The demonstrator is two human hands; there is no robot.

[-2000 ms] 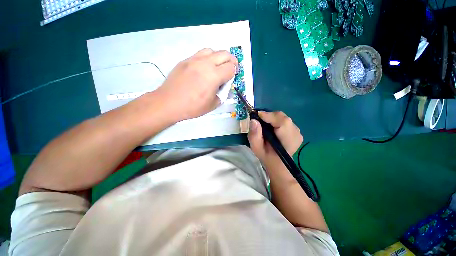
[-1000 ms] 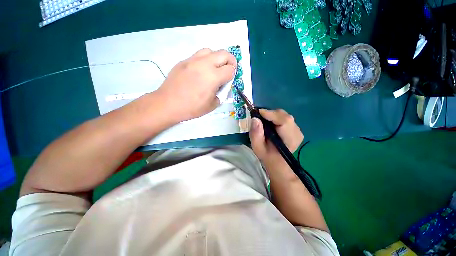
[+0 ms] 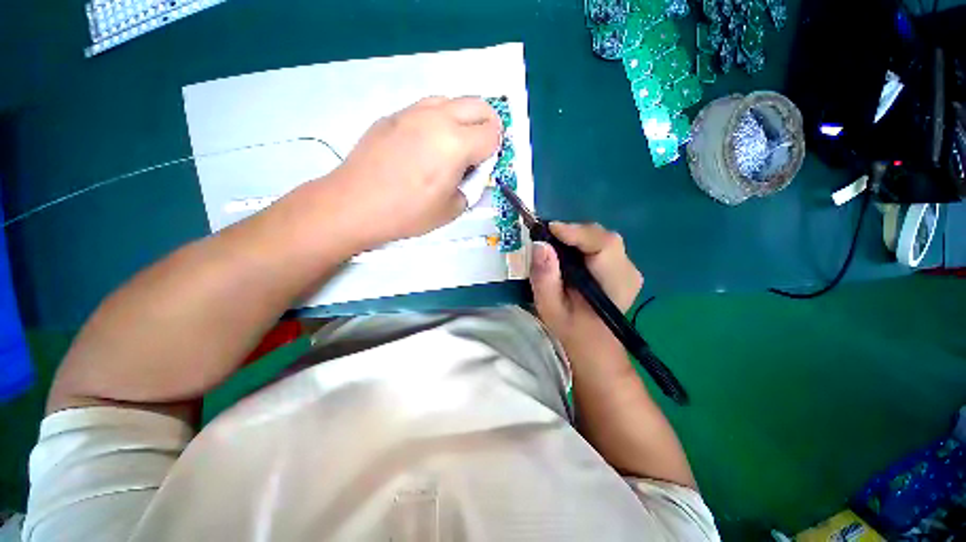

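A narrow green PCB panel strip lies along the right edge of the white work board. My right hand grips the black soldering iron; its metal tip touches or nearly touches the strip's middle. My left hand is beside the strip, with white finger cots on its fingertips. Thin solder wire runs left from that hand, whose fingertips are partly hidden. A white LED strip with an orange end lies across the board to the PCB strip. Another white strip shows left of my forearm.
Spare green PCB panels lie at upper right, beside a round tub of silvery bits. A black unit, a white tape roll and a black cord are farther right. White strips lie at upper left. A blue bin edge shows far left.
My left hand and the solder wire have shifted slightly. The soldering iron's handle is tilted a little differently, its rear end farther right. The tip stays at the middle of the PCB strip.
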